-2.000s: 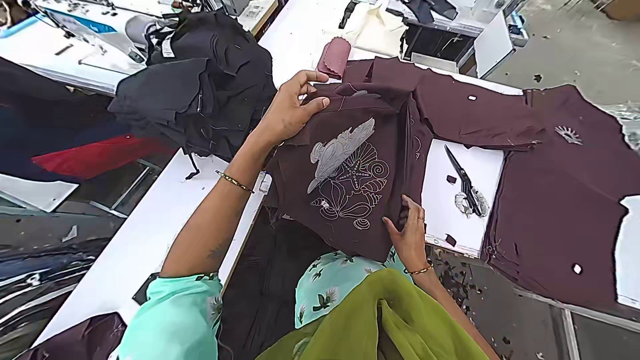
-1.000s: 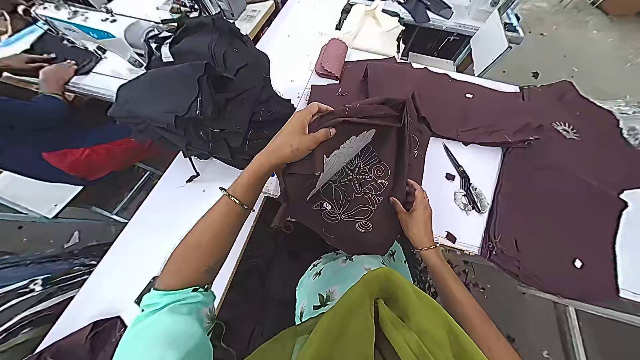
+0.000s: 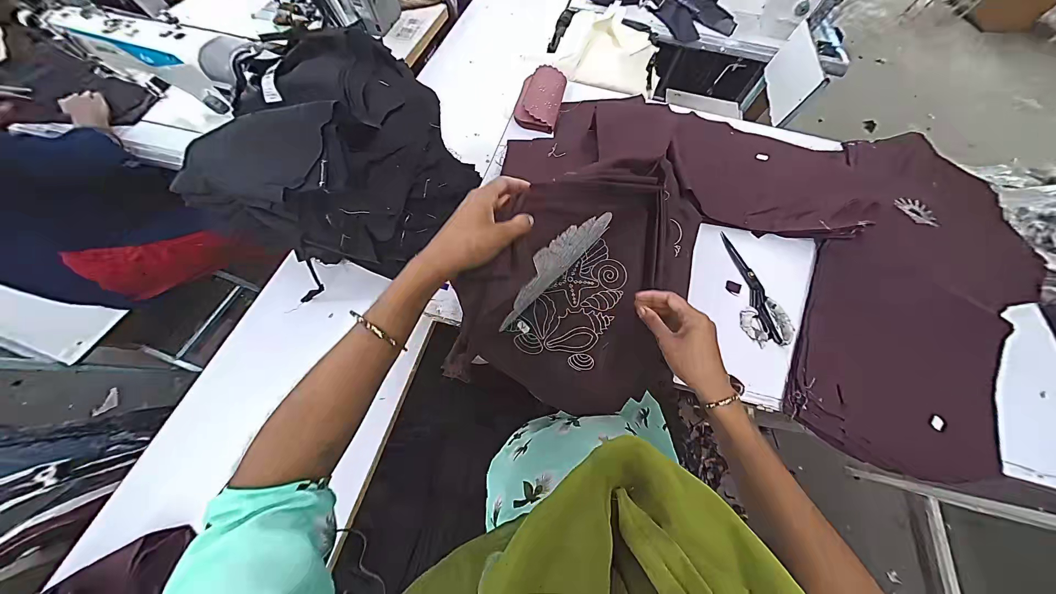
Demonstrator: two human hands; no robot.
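Note:
A dark maroon cloth piece (image 3: pixel 528 379) with pale shell and starfish line embroidery (image 3: pixel 573 301) lies in front of me in the head view, its top folded in layers. A grey feather-edged backing flap (image 3: pixel 561 268) crosses the embroidery at a slant. My left hand (image 3: pixel 478 229) rests at the cloth's upper left corner, thumb and fingers apart. At the right edge is my right hand (image 3: pixel 681 334), thumb close to the forefinger; whether cloth is pinched between them is unclear. Black-bladed thread scissors or shears (image 3: pixel 755 289) lie right of that hand on a white surface.
Black cloth pieces (image 3: pixel 371 148) are heaped at upper left beside a sewing machine (image 3: pixel 157 54). Maroon panels (image 3: pixel 907 330) spread over the right side. A pink roll (image 3: pixel 540 99) and cream cloth (image 3: pixel 610 49) lie beyond. A co-worker's hand (image 3: pixel 85 109) is at far left.
My right hand has moved slightly up along the cloth's right edge. A co-worker's hands and arm came into view at the far left after the first frame.

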